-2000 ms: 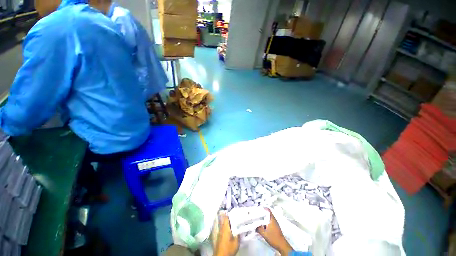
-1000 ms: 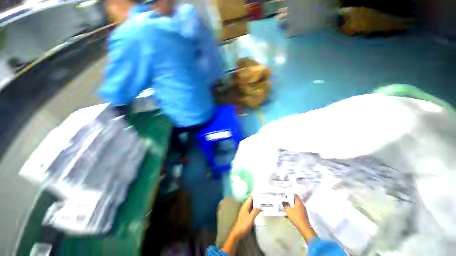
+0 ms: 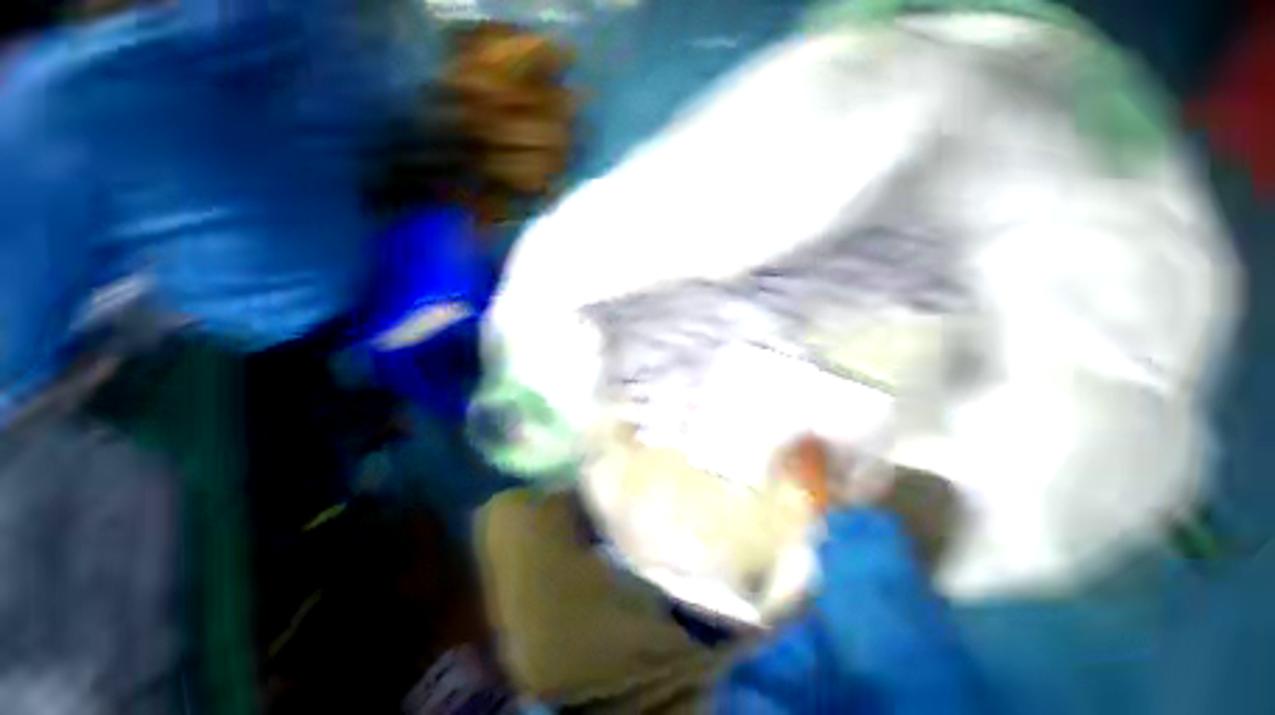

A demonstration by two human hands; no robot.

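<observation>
The picture is strongly blurred. My right hand (image 3: 814, 472) reaches from a blue sleeve to the lower edge of a plain white flat blank (image 3: 762, 405) in the bag mouth; whether its fingers grip the blank cannot be told. My left hand cannot be made out. Grey-lilac waste cut-outs (image 3: 678, 328) lie inside the big white bulk bag (image 3: 1105, 293), which has pale green edging. Crumpled yellowish film (image 3: 699, 510) lies at the bag's near side, over my khaki knees.
A blue plastic stool (image 3: 420, 286) stands left of the bag, with a person in blue (image 3: 210, 168) beside it. A green bench (image 3: 210, 531) with grey-white stacks (image 3: 84, 559) is at the lower left. Crumpled brown paper (image 3: 510, 112) lies beyond the stool.
The view has tilted down onto the bag. The cleared insert held between both hands is no longer seen there. My right hand is now at the white blank, and my left hand is no longer discernible.
</observation>
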